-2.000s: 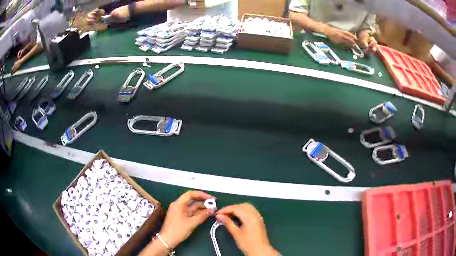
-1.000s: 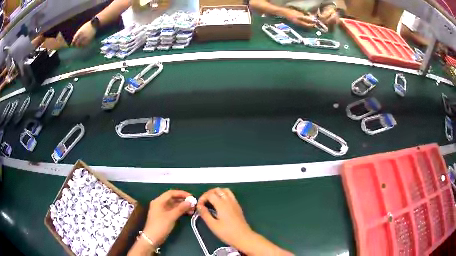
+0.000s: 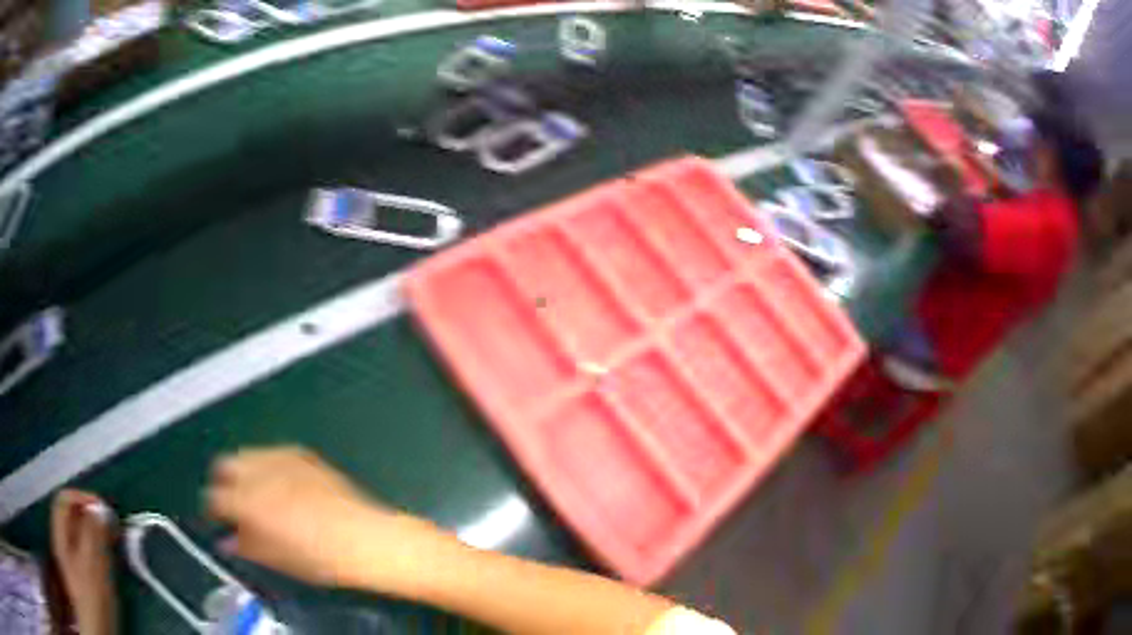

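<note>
A white loop-shaped housing (image 3: pixel 178 564) lies on the green surface between my hands, its blue-patched solid end towards me and cut by the bottom edge. My left hand (image 3: pixel 83 552) is at the lower left, blurred, with a small white spot at its fingertips; whether this is a fitting is unclear. My right hand (image 3: pixel 279 515) is just right of the housing, blurred, fingers bent; its fingertips are too blurred to tell if they hold anything. Part of the heap of white fittings (image 3: pixel 22 598) shows at the lower left corner.
A pink-red compartment tray (image 3: pixel 528 416) sits right of my right forearm. Housings, one white with a blue patch (image 3: pixel 385 217), lie beyond the white strip (image 3: pixel 211 372). A person in red (image 3: pixel 1012 254) is at the right by a red stool (image 3: pixel 869 416). Cartons (image 3: pixel 1105 385) stand at the far right.
The view has swung right, so the tray is now central and the fittings box mostly out. My hands have moved apart, with the loop housing lying between them.
</note>
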